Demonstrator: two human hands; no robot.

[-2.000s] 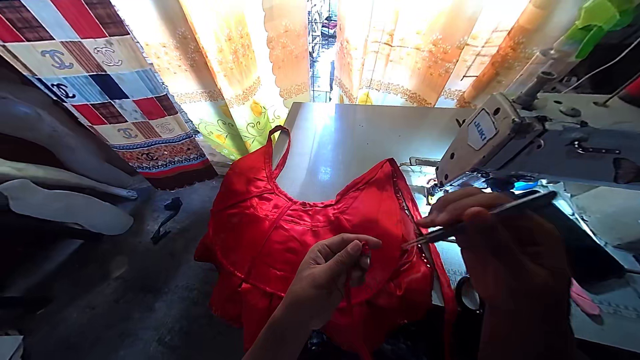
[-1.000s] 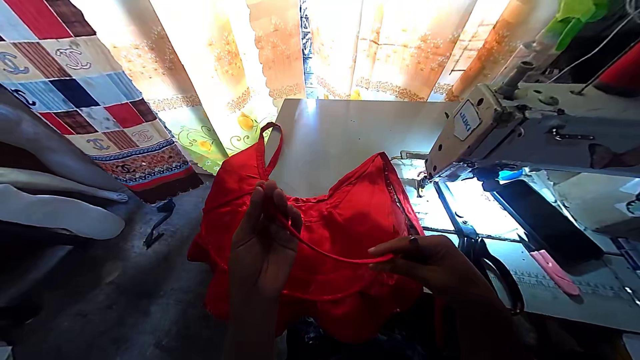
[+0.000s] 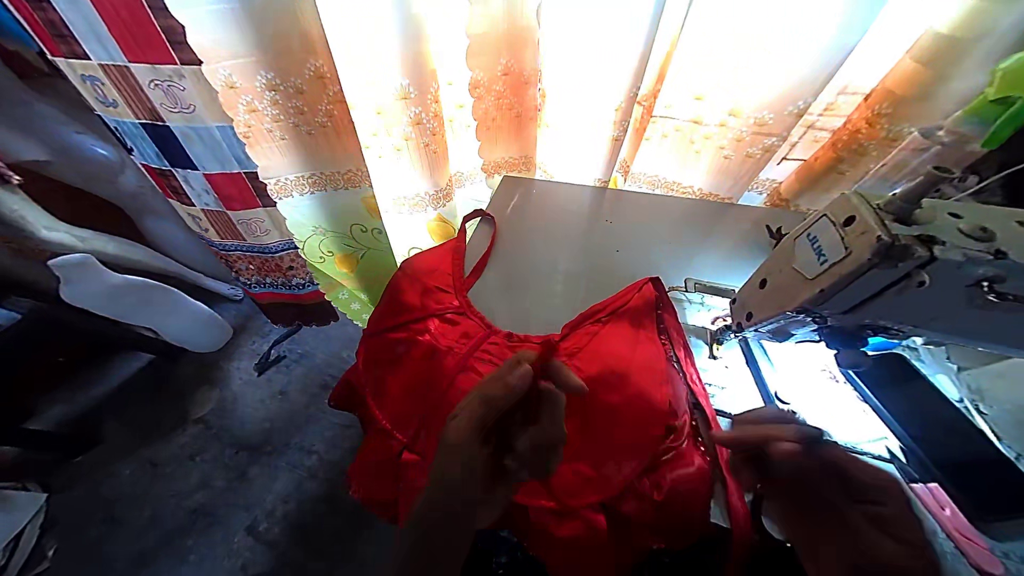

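A red satin garment (image 3: 608, 400) with gathered seams lies over the near edge of the sewing table, one thin red strap (image 3: 482, 252) looped up at its upper left. My left hand (image 3: 512, 424) is raised over the garment's middle, its fingers closed on a narrow end of red fabric strap. To the right, my right hand (image 3: 808, 472) is beside the garment's right edge, near the black scissors, which are mostly hidden behind it. Its fingers are dark and blurred, so what it holds is unclear. A Juki sewing machine (image 3: 824, 264) stands at the right, its needle area lit.
On the machine bed lie a dark phone-like slab (image 3: 944, 432) and pink-handled thread snips (image 3: 956, 524). The white tabletop (image 3: 608, 248) reaches back to patterned curtains (image 3: 432, 120). White mannequin parts (image 3: 140, 300) are at the left, above a grey floor (image 3: 264, 448).
The red strap stretched between both hands one second ago is no longer stretched between them. My right hand has moved right and down, toward the scissors; my left hand has moved right.
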